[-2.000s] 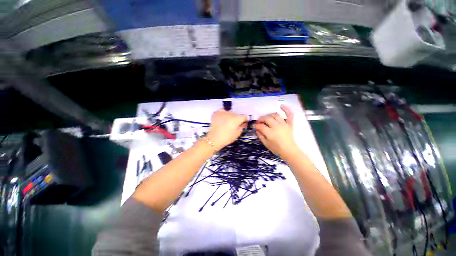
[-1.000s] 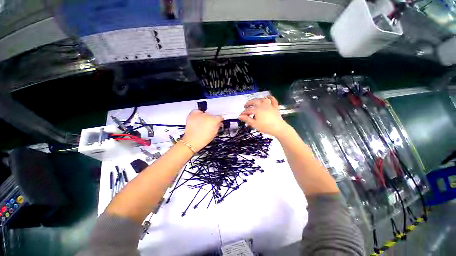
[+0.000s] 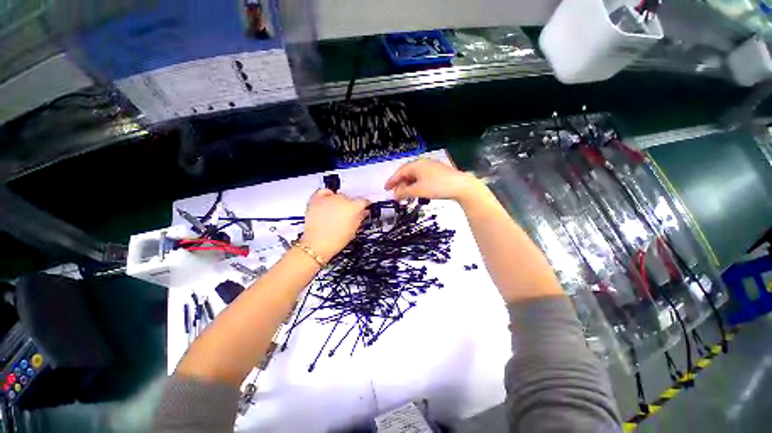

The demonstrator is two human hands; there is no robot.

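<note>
The black wire harness (image 3: 262, 220) runs across the upper part of the white board (image 3: 457, 338) from the white end block (image 3: 151, 254), where red leads (image 3: 212, 246) loop out. My left hand (image 3: 334, 221) has its fingertips on the harness near a grey-black holding block. My right hand (image 3: 427, 180) is just above the harness's right part, fingers bent; whether it holds something small cannot be told. A tangled pile of black cable ties (image 3: 372, 275) lies below both hands. A black connector (image 3: 331, 183) stands up behind my left hand.
Short black strips (image 3: 199, 315) lie at the board's left. A dark box with coloured buttons (image 3: 59, 330) stands further left. Harnesses on clear plastic (image 3: 592, 228) lie at the right. Behind are a blue parts tray (image 3: 372, 135), a white bin (image 3: 592, 42) and a hanging sheet (image 3: 207, 84).
The view has shifted, so the board sits further left. My right hand has lifted off the harness a little, with its fingers loosened. My left hand stays at the harness.
</note>
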